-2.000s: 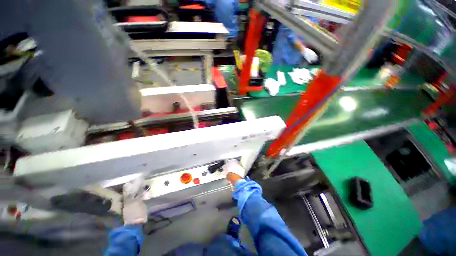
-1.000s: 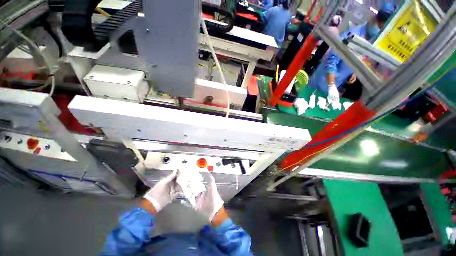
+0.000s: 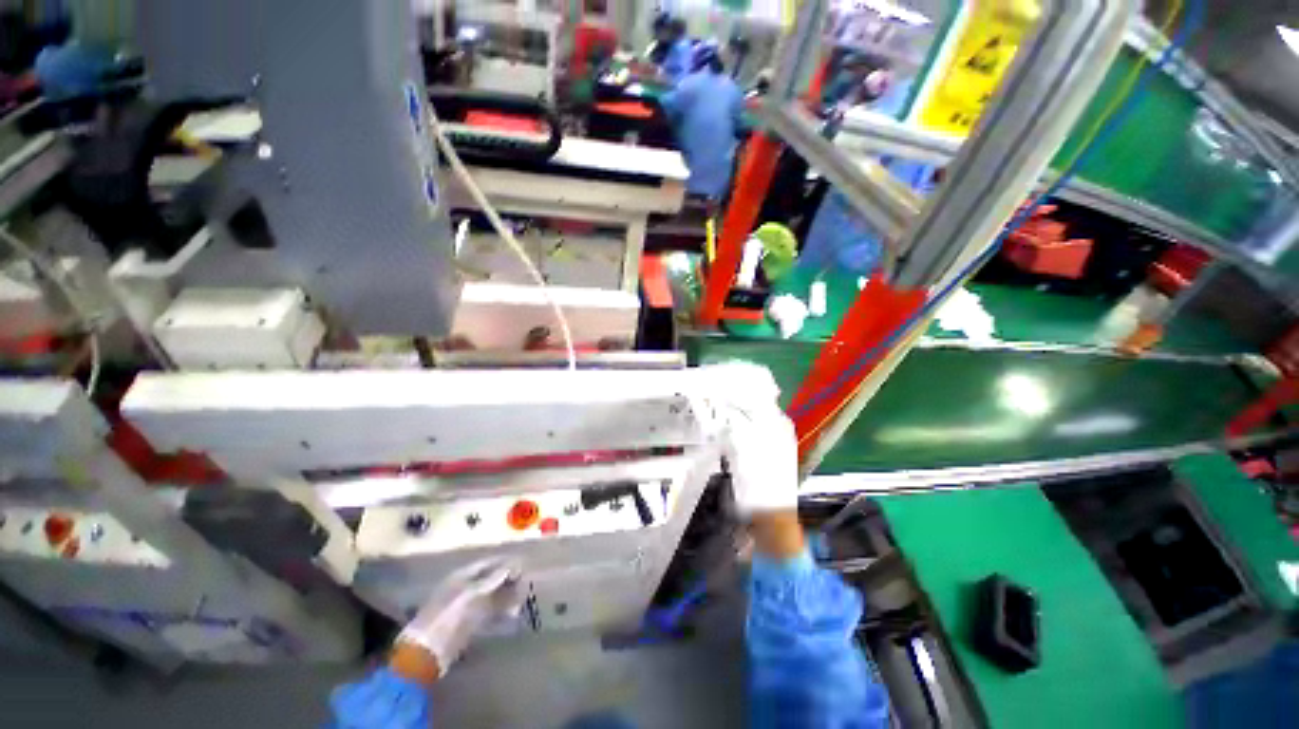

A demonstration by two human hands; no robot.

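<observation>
My right hand [image 3: 762, 449], in a thin white glove, is at the right end of the long white front beam [image 3: 428, 413]. A whitish wiping cloth [image 3: 729, 392] shows under its fingers, pressed on the beam's end. My left hand [image 3: 463, 612], also in a white glove, hangs low in front of the machine, below the control panel [image 3: 470, 521]. Its fingers are loosely bent, and whether it holds anything cannot be made out. The panel has red-orange and black buttons.
The grey machine head [image 3: 335, 171] stands behind the beam. A post wrapped in red-orange [image 3: 862, 349] rises right of my right hand. Beyond it runs the glossy green conveyor [image 3: 969, 406]. A black tray [image 3: 1007, 622] sits on the green mat [image 3: 1061, 570]. Several people in blue are farther back.
My hands have parted from around the crumpled white cloth. The right has moved up and right onto the beam's end; the left stays low before the machine. The camera view has shifted.
</observation>
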